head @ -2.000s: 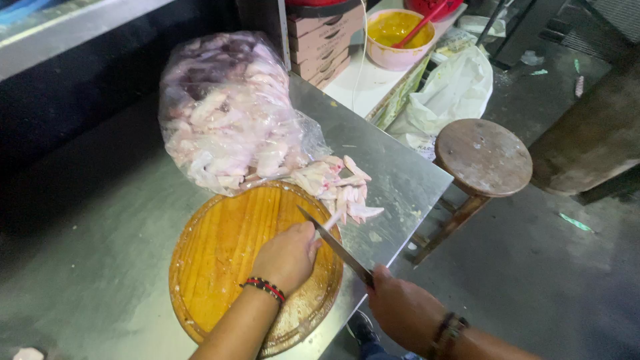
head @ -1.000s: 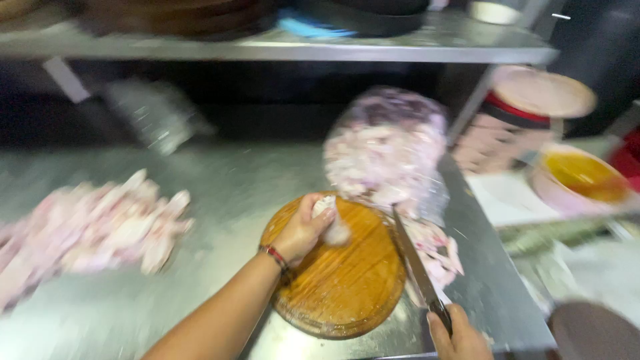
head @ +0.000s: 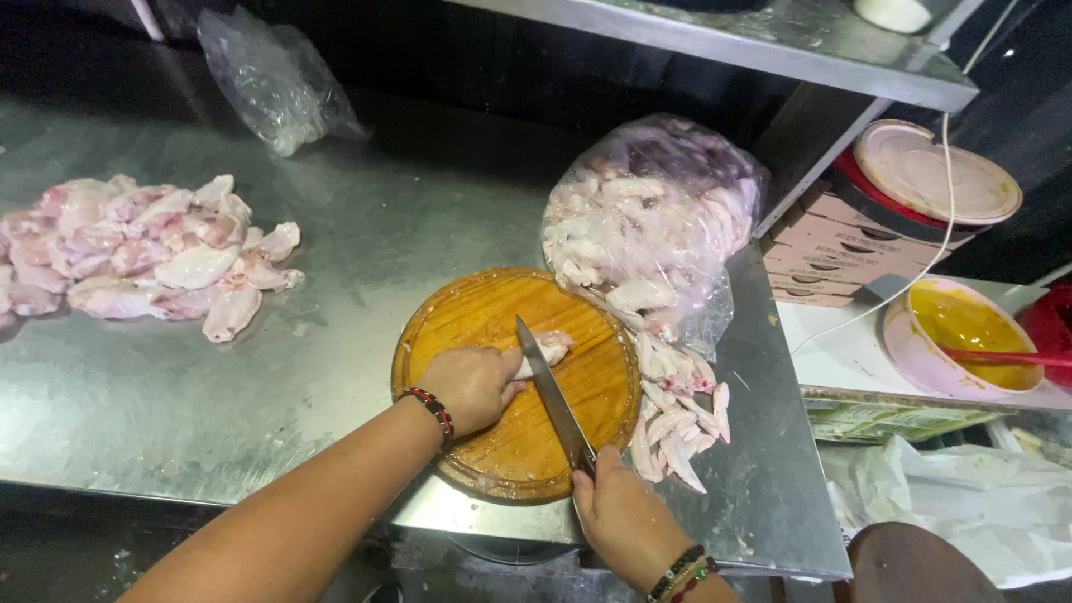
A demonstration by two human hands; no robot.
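Note:
My left hand (head: 473, 387) holds a raw chicken wing piece (head: 553, 345) down on a round wooden cutting board (head: 519, 456). My right hand (head: 624, 511) grips a kitchen knife (head: 553, 406) by its handle, and the blade lies across the piece just beyond my left fingers. Whether the edge has entered the meat I cannot tell. Right of the board lie several wing tips (head: 678, 427). Behind them, a clear plastic bag (head: 653, 218) full of raw chicken wings touches the board's far edge. A pile of chicken pieces (head: 159, 251) lies at the left.
The steel table (head: 352, 335) has its right corner near my right hand. A crumpled clear bag (head: 276, 92) lies at the back, under a steel shelf (head: 754, 50). At right are stacked cardboard boxes (head: 821, 251), a pink bowl (head: 930, 352) of yellow liquid and a stool (head: 921, 565).
My left hand, raised over the board with a piece one second ago, is now down on the board. The knife has moved from the board's right side to over the piece.

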